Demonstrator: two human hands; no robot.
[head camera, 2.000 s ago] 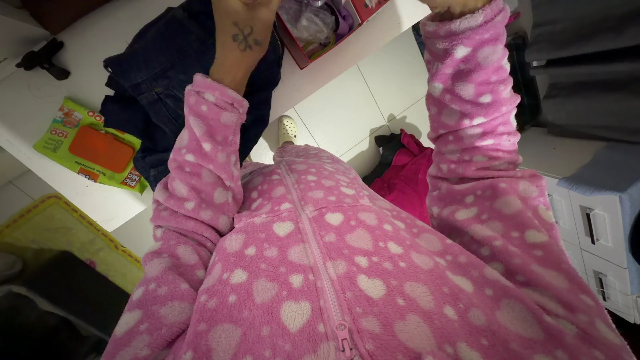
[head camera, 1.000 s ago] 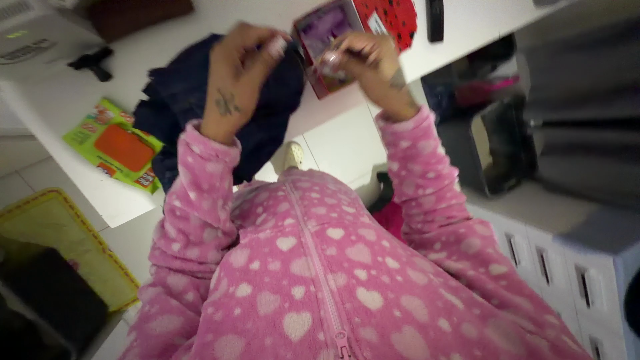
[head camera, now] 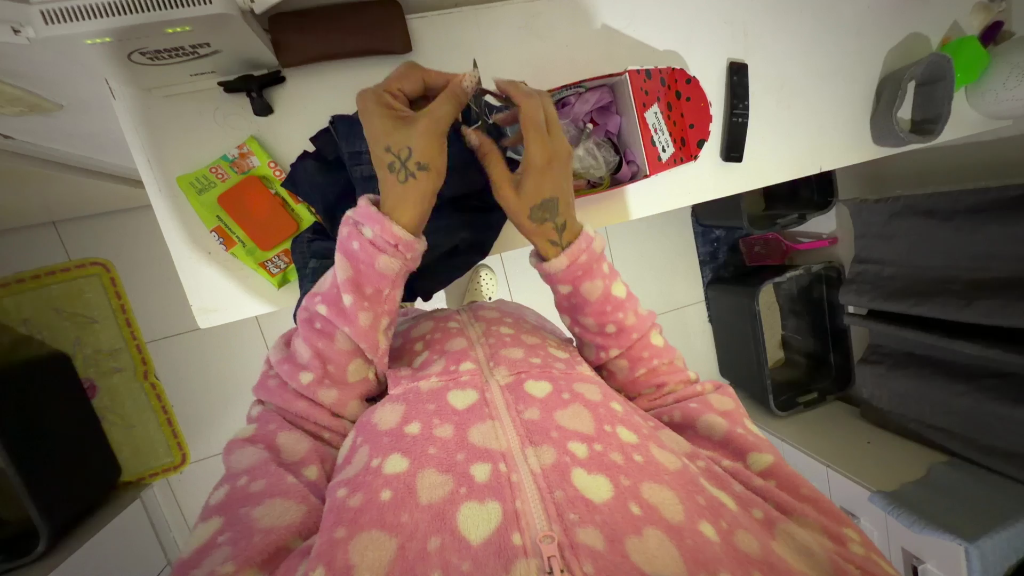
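Observation:
My left hand (head camera: 412, 140) pinches a small dark pointed item (head camera: 478, 100) between thumb and fingers; thin pale threads show around it, and its kind is hard to tell. My right hand (head camera: 532, 156) meets it from the other side, thumb and fingers closed around part of the same item. Below both hands, dark blue denim fabric (head camera: 456, 232) lies bunched and hangs over the table's front edge. Just right of my right hand is an open red box (head camera: 668, 120) with black dots, holding lilac ribbon (head camera: 596, 112) and clear plastic.
On the white table (head camera: 800, 48) lie a green wipes pack (head camera: 256, 212), a black clip-like item (head camera: 252, 90), a brown case (head camera: 340, 32), a black remote control (head camera: 734, 112) and a grey ring-shaped holder (head camera: 912, 100). A white router stands back left. Black bins (head camera: 788, 336) are at lower right.
Both hands have come together above the denim; one second ago they were slightly apart. The right hand has moved left from in front of the box, and more of the box shows.

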